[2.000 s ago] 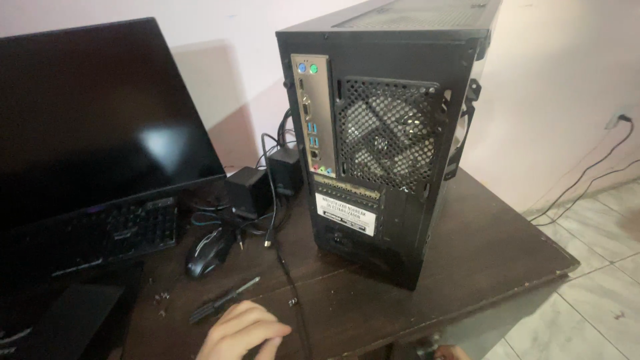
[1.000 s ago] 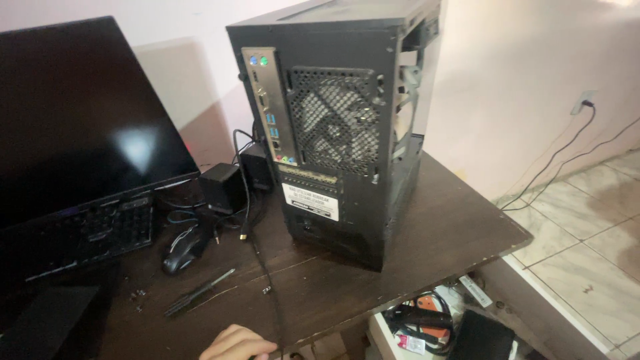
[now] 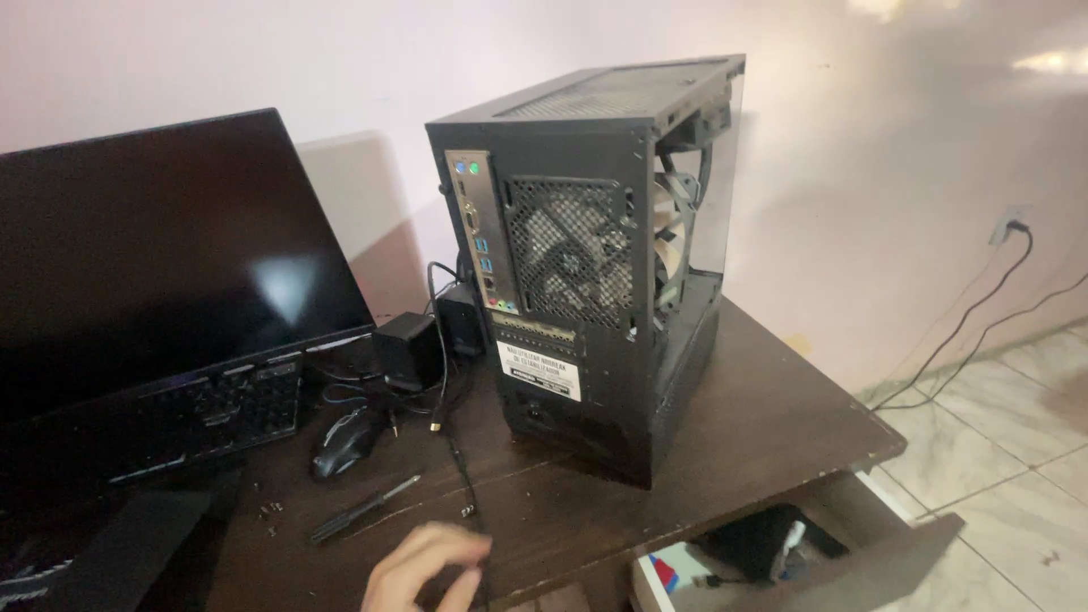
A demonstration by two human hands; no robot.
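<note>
A black desktop computer case (image 3: 569, 289) stands upright on the dark wooden desk, its rear fan grille and ports facing me and one side uncovered. My left hand (image 3: 429, 565) is at the desk's front edge, fingers bent and apart, holding nothing. Near it lie a screwdriver (image 3: 364, 510), a black cable (image 3: 463, 467) and small screws (image 3: 270, 510). My right hand is out of view.
At the left are a monitor (image 3: 170, 263), a keyboard (image 3: 221, 408) and a black mouse (image 3: 344, 440). Small black speakers (image 3: 410, 350) stand behind the cables. An open drawer (image 3: 901, 552) juts out below the desk at right, with items inside.
The open drawer, unseen two seconds ago, is in view. The orange item and bundled black cable seen in it one second ago no longer show. The view has shifted.
</note>
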